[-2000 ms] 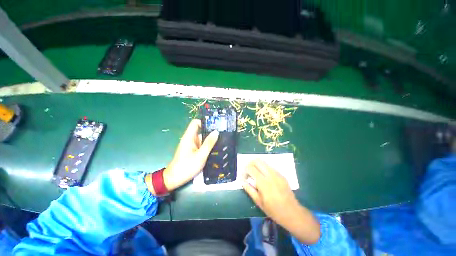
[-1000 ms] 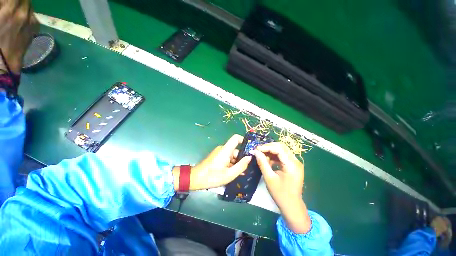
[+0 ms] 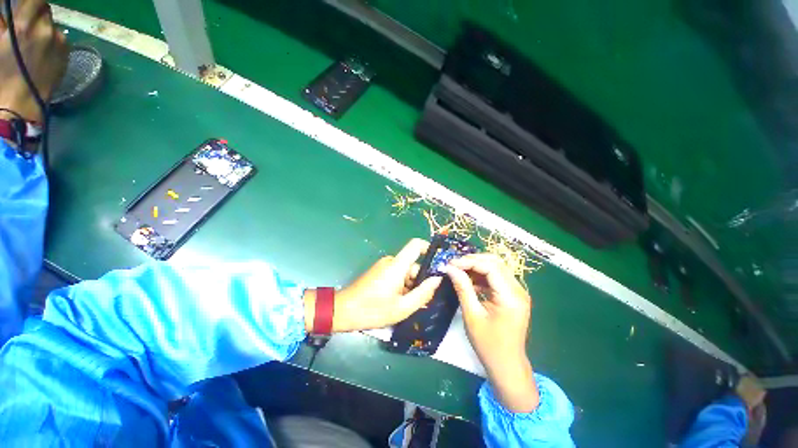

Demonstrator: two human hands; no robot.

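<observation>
A black phone mid-frame lies tilted on a white sheet, its blue-silver circuit board at the upper end. My left hand, with a red strap on the wrist, grips the phone's left edge, thumb over the frame. My right hand has thumb and index finger together at the board; whether a small part is between the fingertips cannot be seen. A tangle of cream-yellow strands lies beside the phone's upper end, partly behind my right hand.
Another open phone lies on the mat to the left. A white rail borders the belt, which carries a phone and black foam trays. A neighbour's hand is by a round holder; another person's hand shows right.
From two seconds ago, the view has turned and my right hand has moved from the white sheet to the circuit board. Over the last second, both hands have barely moved.
</observation>
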